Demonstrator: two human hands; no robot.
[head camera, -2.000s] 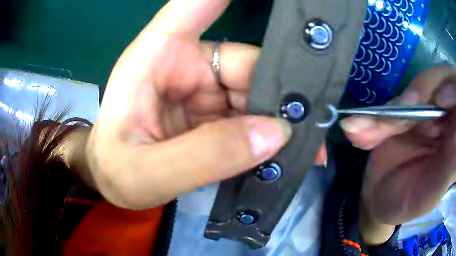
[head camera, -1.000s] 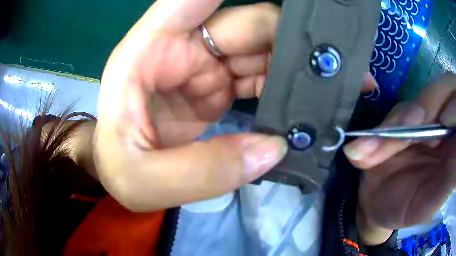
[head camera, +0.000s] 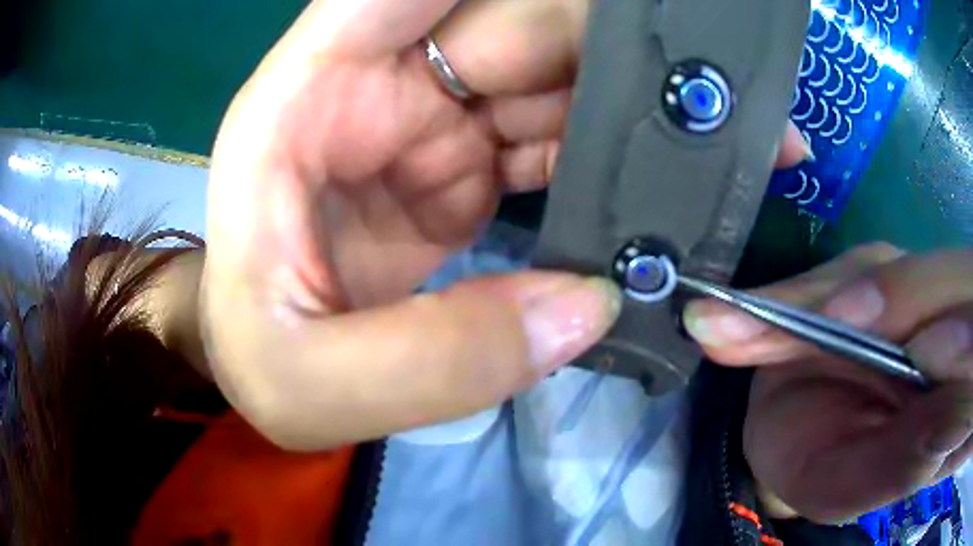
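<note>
My left hand (head camera: 395, 320) holds the grey-brown fixture bar (head camera: 672, 181) upright between thumb and fingers, the thumb tip beside the lower seat. Two black round parts with blue-white centres show: an upper one (head camera: 699, 96) and a lower one (head camera: 643, 271) near the bar's bottom end. My right hand (head camera: 854, 395) grips slim silver tweezers (head camera: 800, 323). Their tip touches the lower part's right edge, where a tiny pale crescent (head camera: 664, 289) lies along the rim. Whether the tip still grips the crescent cannot be told. The bar's top is out of the picture.
A shiny blue sheet with rows of white arcs (head camera: 854, 80) lies behind the bar on the green surface (head camera: 139, 64). A whitish glossy sheet (head camera: 96, 181) is at the left. Dark hair overlaps the lower left. Blue pieces (head camera: 912, 517) show at the lower right.
The tweezers with the crescent have moved left from beside the bar's lower part onto its rim and now slant. Earlier the bar shifted, taking its two lowest seats from under my thumb to near it.
</note>
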